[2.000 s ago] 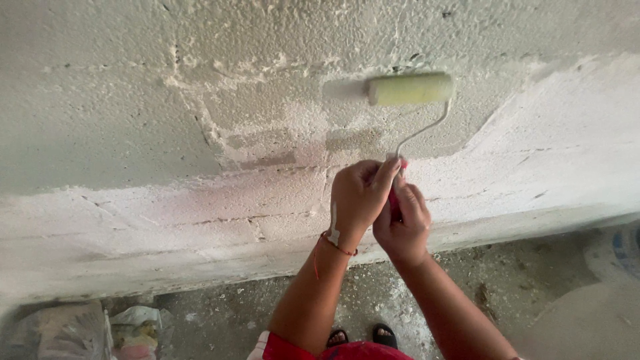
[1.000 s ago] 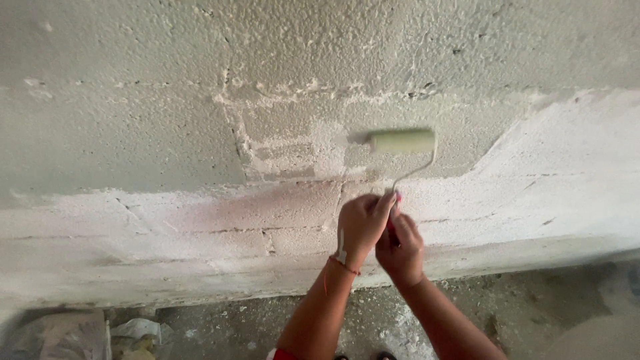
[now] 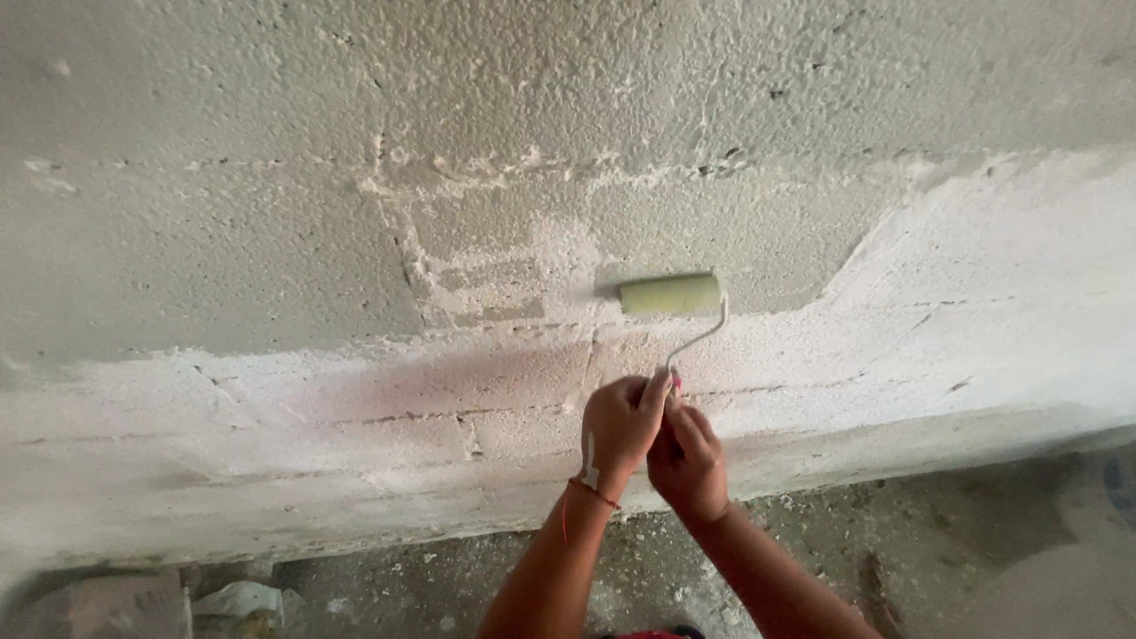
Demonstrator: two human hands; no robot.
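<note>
A paint roller (image 3: 672,294) with a pale green sleeve and a bent wire frame lies against the rough block wall (image 3: 497,106), at the lower part of a grey-green area just above the white band. My left hand (image 3: 621,422), with white paint on its wrist and a red string bracelet, closes around the top of the roller's handle. Just below and to the right, my right hand (image 3: 692,461) grips the same handle. Most of the handle is hidden by the fingers; only a bit of pink shows.
Below the wall runs a concrete floor (image 3: 426,577) spotted with white. Plastic bags (image 3: 240,603) lie at the lower left by the wall's foot. A pale, blurred object (image 3: 1056,568) stands at the lower right.
The roller has moved down the wall from near the rough mortar line to close above the white band. Both hands have stayed on the handle. The view has shifted.
</note>
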